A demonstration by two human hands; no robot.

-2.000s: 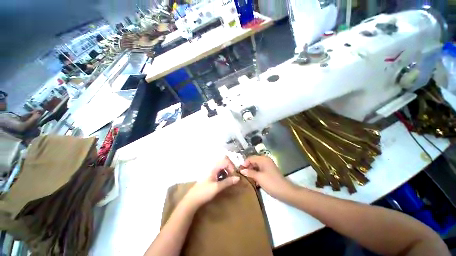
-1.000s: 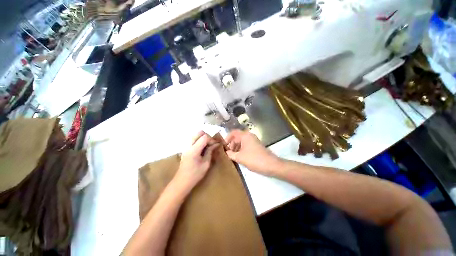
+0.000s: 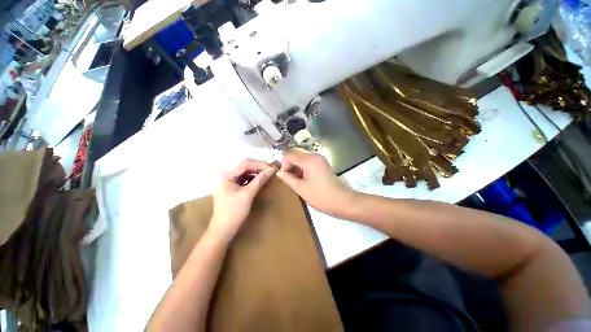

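Note:
A tan-brown fabric panel (image 3: 266,259) lies on the white table and hangs over its front edge. My left hand (image 3: 238,194) pinches the panel's top corner between thumb and fingers. My right hand (image 3: 314,181) pinches the same corner from the right, its fingertips almost touching the left ones. Both hands are just in front of the presser foot (image 3: 282,139) of the white sewing machine (image 3: 363,42). A zipper at the pinched corner cannot be made out; the fingers cover it.
A zipper bundle (image 3: 415,123) fans out on the machine bed, right of the needle. Another dark gold-glinting heap (image 3: 557,81) lies far right. Stacked panels (image 3: 45,240) hang at left. Blue bins (image 3: 512,204) are under the table.
The view has moved closer to the machine. Both hands and the panel corner are nearer the presser foot. The fingertips of both hands have come closer together at the corner.

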